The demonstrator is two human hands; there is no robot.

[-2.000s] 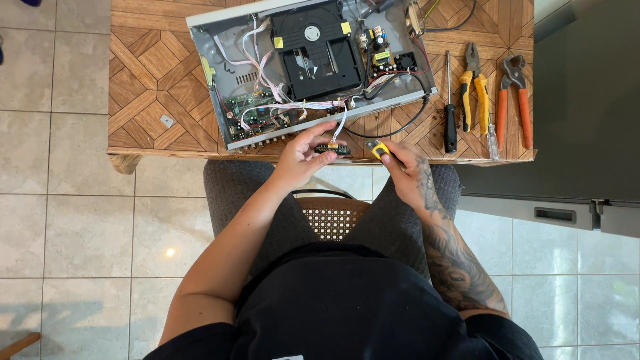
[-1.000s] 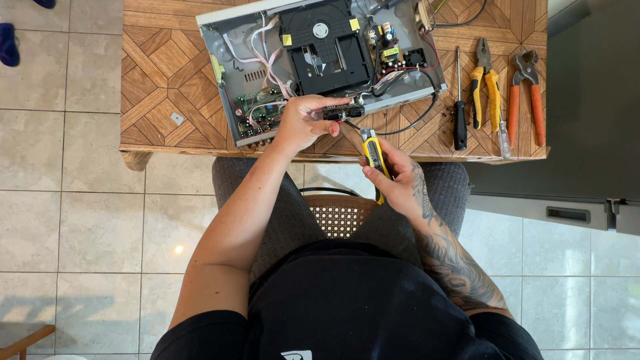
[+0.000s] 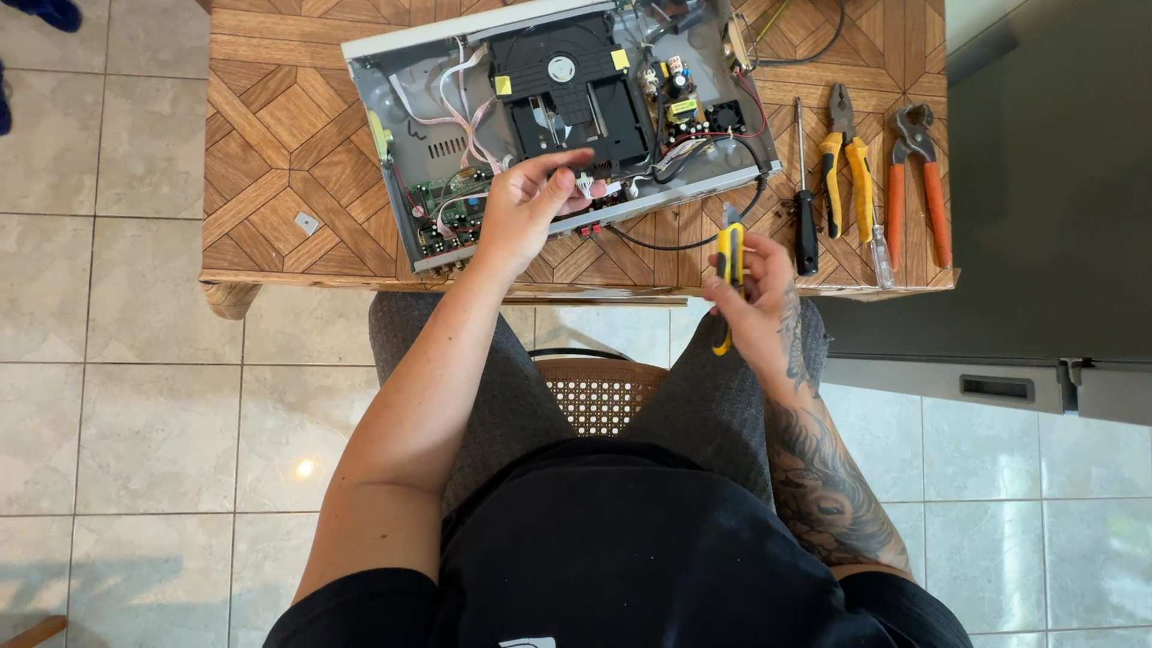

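Observation:
An opened disc player with a metal chassis (image 3: 661, 202) lies tilted on the wooden table, its black disc drive (image 3: 576, 99), green circuit board (image 3: 450, 200) and power board (image 3: 684, 99) exposed. Over its front edge, my left hand (image 3: 531, 202) pinches a small white connector (image 3: 585, 184) with wires between thumb and fingers. A yellow and black utility knife (image 3: 730, 270) is in my right hand (image 3: 760, 288), held upright off the table's front edge with its blade end toward the player. A black cable (image 3: 684, 246) loops out of the chassis between the two hands.
Right of the player lie a black-handled screwdriver (image 3: 805, 234), yellow-handled pliers (image 3: 859, 180), a clear-handled screwdriver (image 3: 881, 256) and orange-handled pincers (image 3: 938, 211). A small metal plate (image 3: 307, 223) rests at the left of the wooden table (image 3: 261, 171). A dark appliance (image 3: 1053, 216) stands at the right.
My left hand has moved further over the chassis; the dark part it held earlier no longer shows in it. The knife in my right hand has moved away from the left hand, to the right.

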